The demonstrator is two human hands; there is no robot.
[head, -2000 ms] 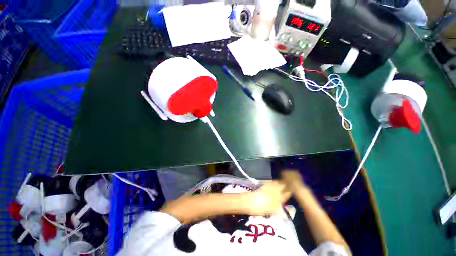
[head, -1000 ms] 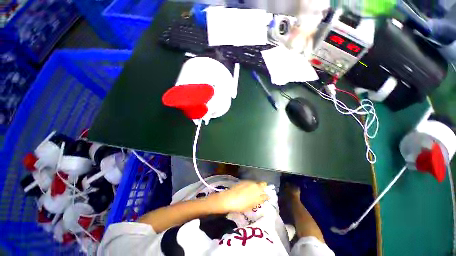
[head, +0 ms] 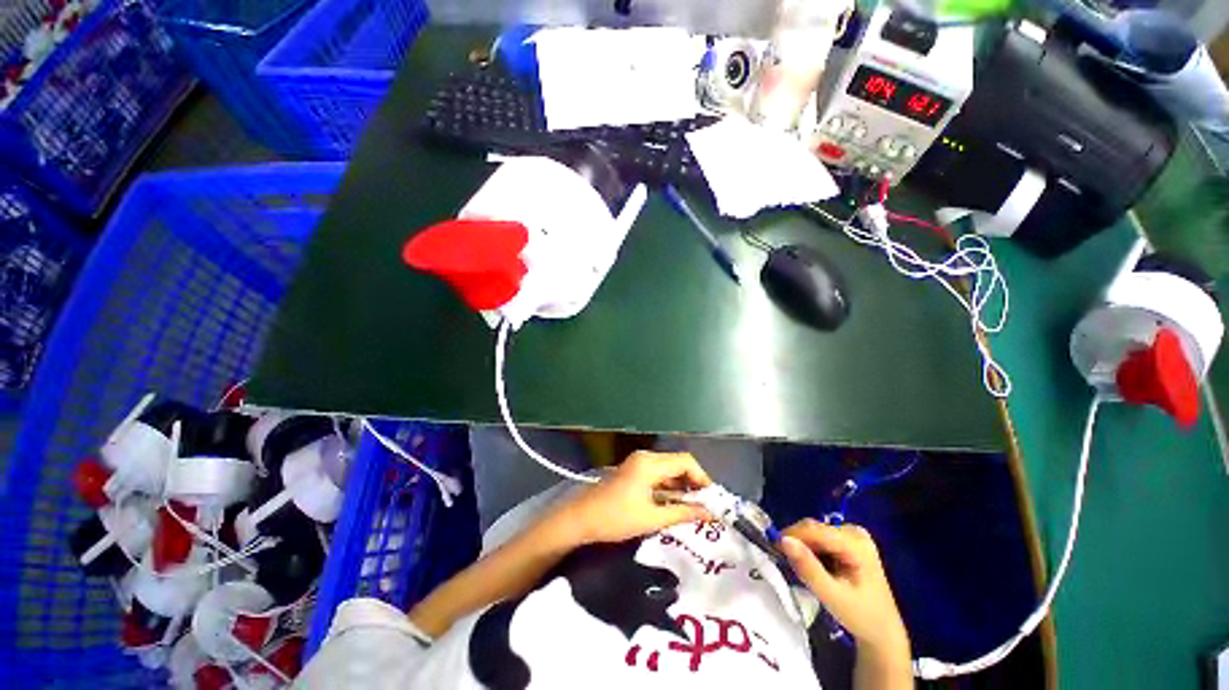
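A white camera (head: 573, 249) with a red end piece (head: 475, 262) lies on the left part of the green desk (head: 647, 378). Its white cable (head: 515, 429) hangs over the front edge to my left hand (head: 644, 496), which is shut on its end at lap level. My right hand (head: 838, 573) is just to the right, its fingers closed on a small dark connector (head: 758, 528) with blue on it. The two hands are a short gap apart. The exact joint between the parts is too small to tell.
A mouse (head: 806, 286), pen (head: 704, 232), papers (head: 762, 166) and keyboard (head: 485, 111) lie behind. A power supply (head: 890, 101) with red digits stands at the back. A second camera (head: 1148, 337) is at right. A blue crate (head: 175, 202) at left holds several cameras.
The camera on the desk has turned, its red end now facing left. My right hand has come up from below with a dark connector. The second camera's cable hangs differently.
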